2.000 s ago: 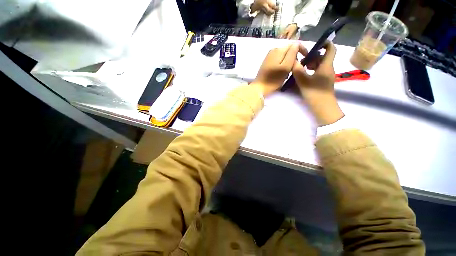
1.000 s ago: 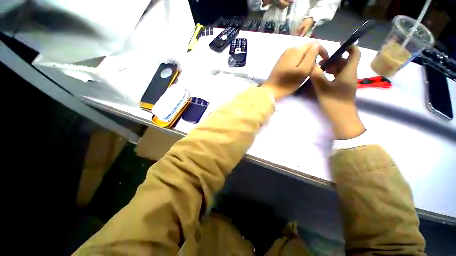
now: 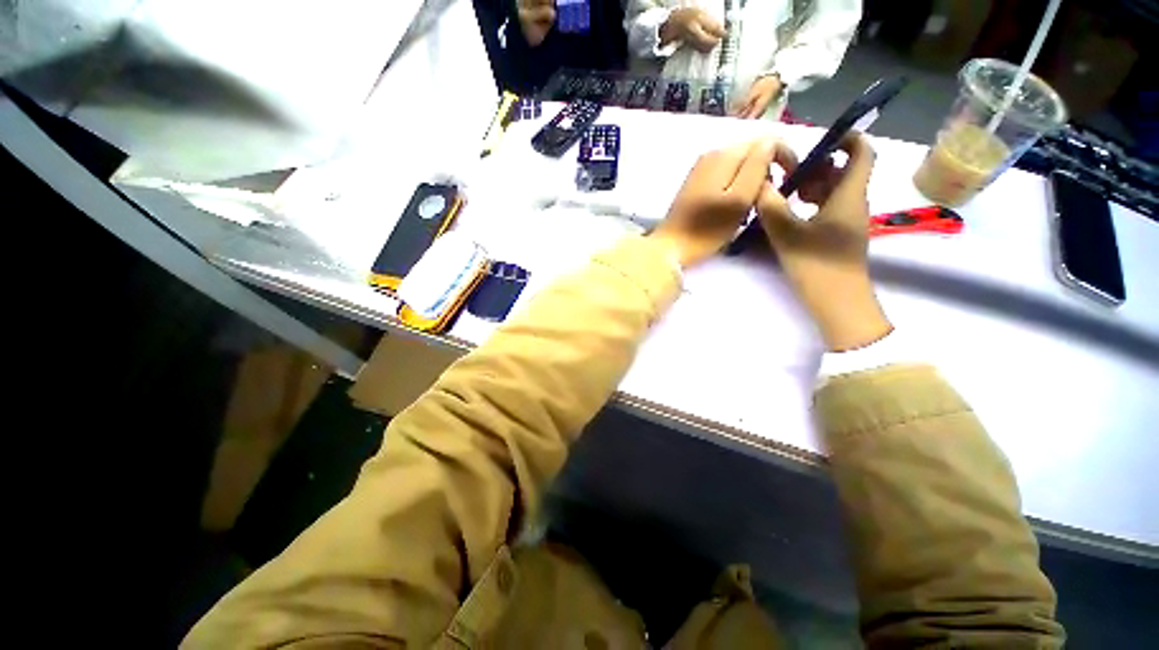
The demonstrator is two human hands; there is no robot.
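A black smartphone (image 3: 839,127) is held tilted above the white table, seen nearly edge-on, so its screen cannot be read. My left hand (image 3: 722,197) is on the near side of the phone, with its fingers at the edge. My right hand (image 3: 820,235) grips it from the right, thumb and fingers around its edges. The fingers partly hide the phone's lower part.
White table (image 3: 737,343) holds rugged phones (image 3: 417,234) (image 3: 442,282), a dark blue piece (image 3: 498,292), keypad phones (image 3: 567,127) (image 3: 599,156), a red knife (image 3: 918,221), a drink cup (image 3: 976,146) and a second smartphone (image 3: 1085,239). A whitish sheet (image 3: 242,89) lies left. People's hands (image 3: 693,28) show beyond.
The view has shifted slightly. Both hands keep hold of the smartphone with little change in grip. A hand with a blue item now shows at the top, beyond the table.
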